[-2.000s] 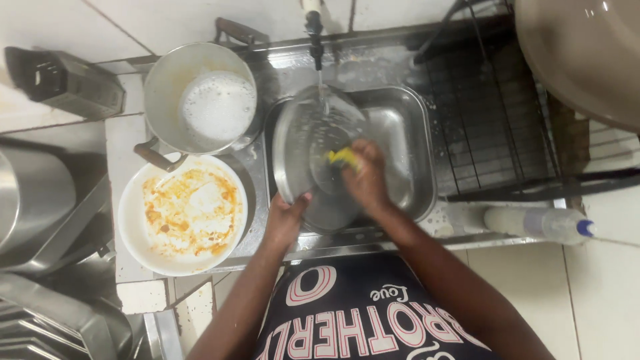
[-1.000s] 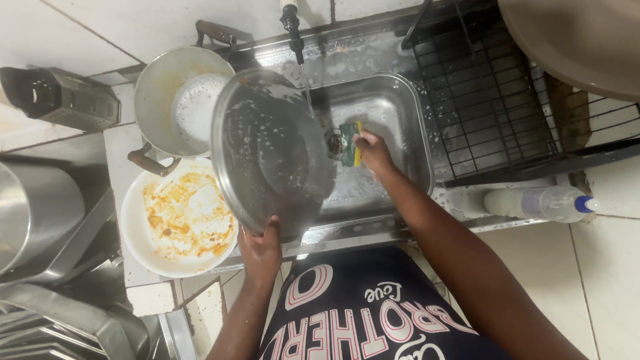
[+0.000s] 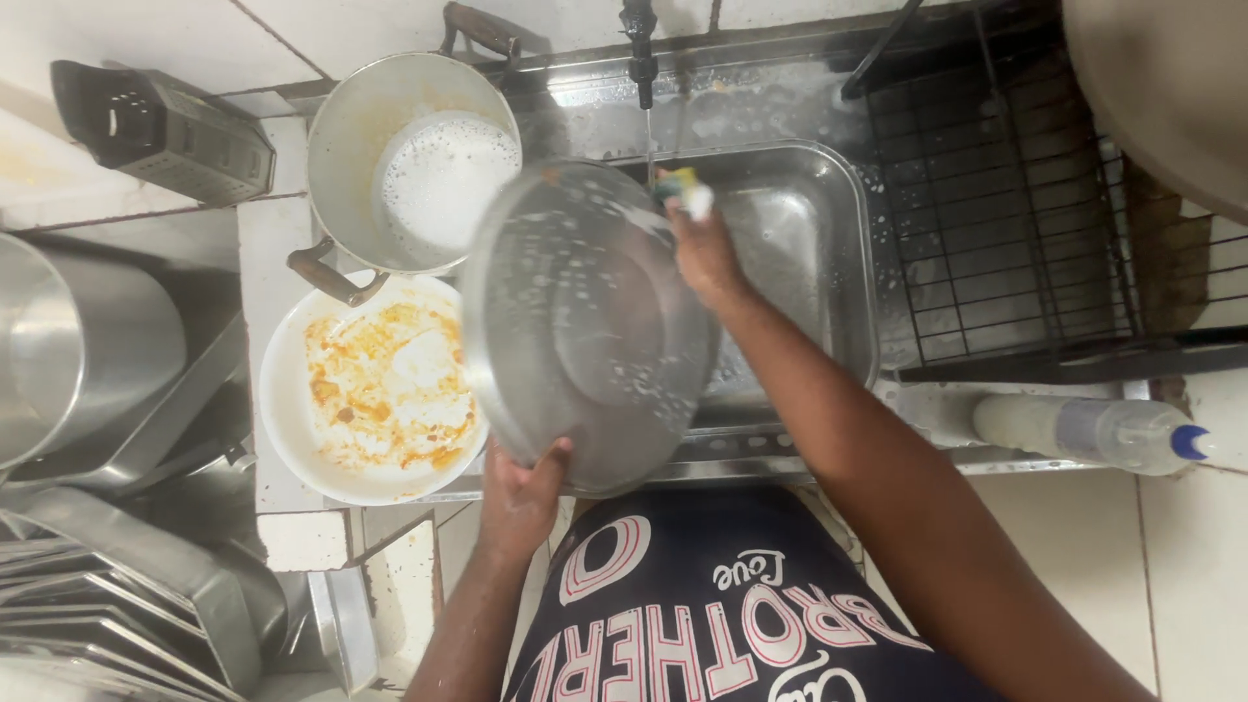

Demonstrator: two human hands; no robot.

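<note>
My left hand (image 3: pixel 526 497) grips the lower rim of a large round bowl or lid (image 3: pixel 604 312), tilted over the left part of the steel sink basin (image 3: pixel 809 273). Streaks of suds cover its surface. Beside its upper right edge, my right hand (image 3: pixel 704 249) holds a yellow and green sponge (image 3: pixel 680 187), blurred, with foam on it. A thin stream of water runs from the black faucet (image 3: pixel 641 58) close to the sponge.
Left of the basin stand an aluminum pot (image 3: pixel 341 166) with foamy water and a white bowl (image 3: pixel 292 429) smeared with orange food. A box grater (image 3: pixel 195 146), a wire dish rack (image 3: pixel 965 244) and a plastic bottle (image 3: pixel 1092 429) surround the sink.
My right hand with the sponge has moved up to near the water stream. A second ago it was lower, over the basin. The large bowl or lid stays in my left hand.
</note>
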